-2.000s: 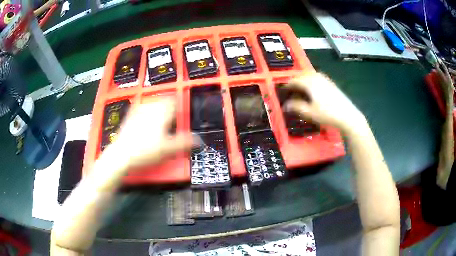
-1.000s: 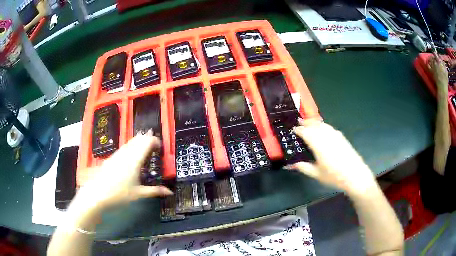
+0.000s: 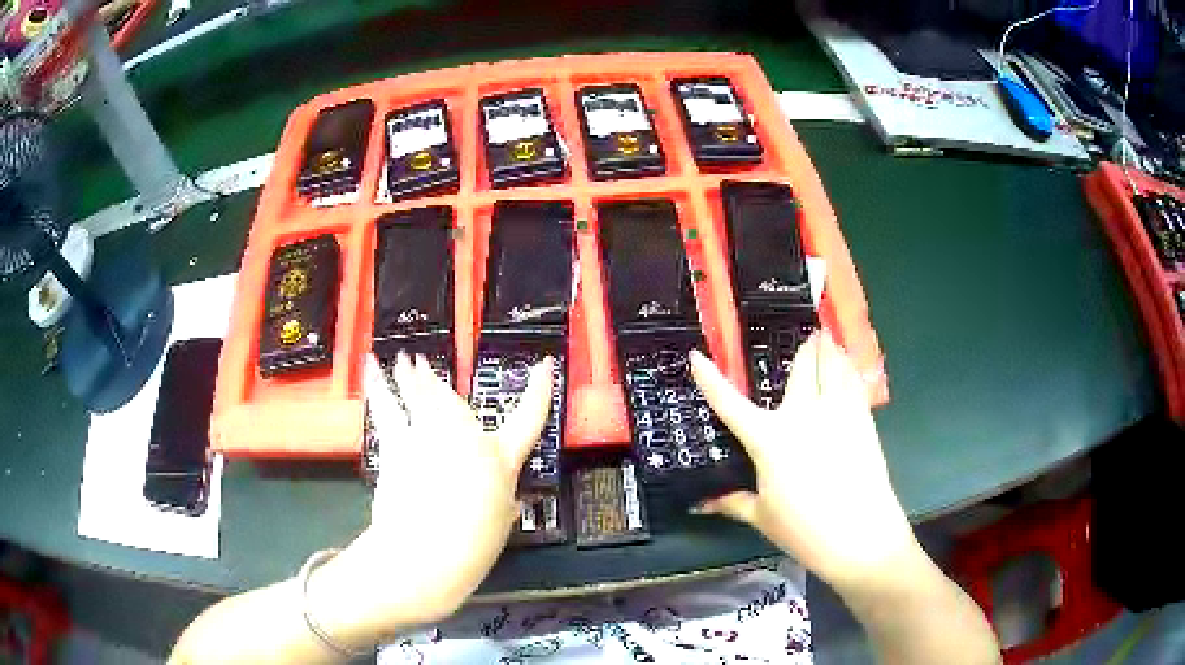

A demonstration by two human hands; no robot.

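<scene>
An orange-red phone tray [image 3: 595, 413] holds several opened black flip phones in its front row, screens dark, keypads towards me. My left hand [image 3: 448, 500] lies over the keypads of the two left opened phones [image 3: 413, 279], thumb on the second one [image 3: 526, 279]. My right hand [image 3: 819, 474] covers much of the rightmost opened phone's [image 3: 767, 247] keypad. One of its fingers touches the right side of the keypad of the phone beside it [image 3: 669, 409]. Neither hand grips a phone. Batteries [image 3: 610, 501] lie at the tray's front edge, partly hidden by my left hand.
Closed phones [image 3: 522, 137] fill the back row; another [image 3: 299, 305] lies front left. A dark smartphone [image 3: 185, 422] rests on white paper at left, beside a small fan [image 3: 114, 331]. A blue mouse [image 3: 1025, 108] is at back right, another red tray [image 3: 1137, 260] at right.
Two more front-row phones have come into sight open since the first frame. Since the second, my left hand has moved right onto the second keypad, and my right hand reaches towards the third.
</scene>
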